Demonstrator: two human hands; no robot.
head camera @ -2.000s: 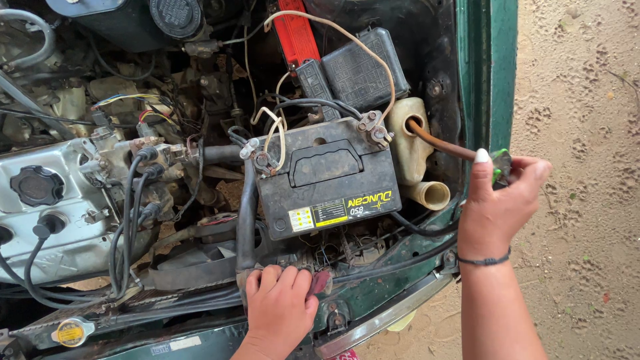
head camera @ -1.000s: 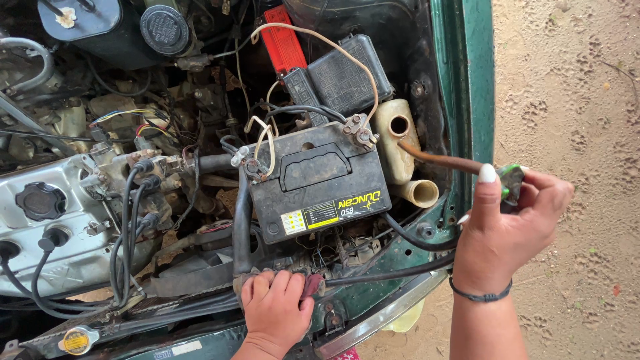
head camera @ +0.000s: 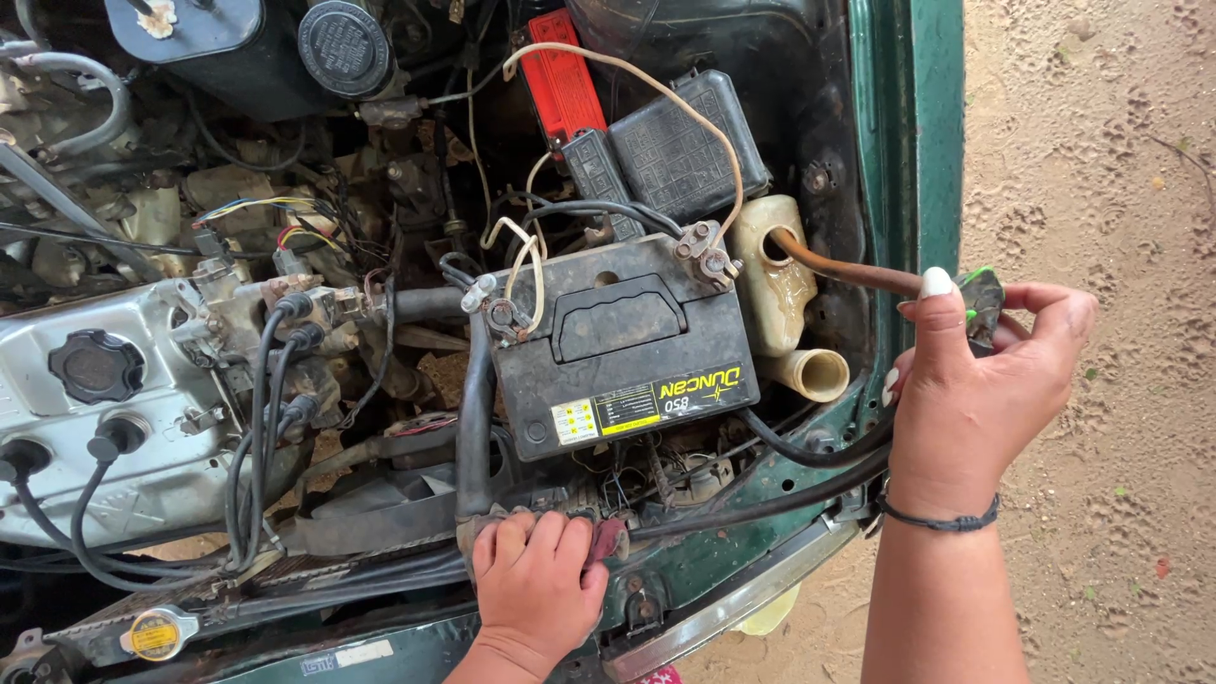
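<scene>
My right hand [head camera: 988, 380] holds a dark cap with green edges [head camera: 984, 309], from which a brown tube [head camera: 850, 271] runs left. The tube's far end sits in the round opening of a yellowed plastic reservoir [head camera: 774, 313], whose front looks wet. Beside the reservoir is a black Duncan car battery [head camera: 627, 351] with corroded terminal clamps [head camera: 705, 255]. My left hand [head camera: 540, 579] rests with bent fingers at the lower end of a thick black hose [head camera: 475, 427], near a dark red piece [head camera: 610, 540]; whether it grips anything is hidden.
A black fuse box [head camera: 689, 142] and a red plastic part [head camera: 562, 76] lie behind the battery. To the left is the engine's metal valve cover [head camera: 161, 332] with its cables. A yellow-labelled radiator cap [head camera: 157, 634] is at lower left. The green fender edge [head camera: 936, 142] borders sandy ground.
My right hand has shifted with the cap and tube. One second ago the tube's end appeared at the reservoir opening's lower rim; now it is within the opening. My left hand has stayed in place.
</scene>
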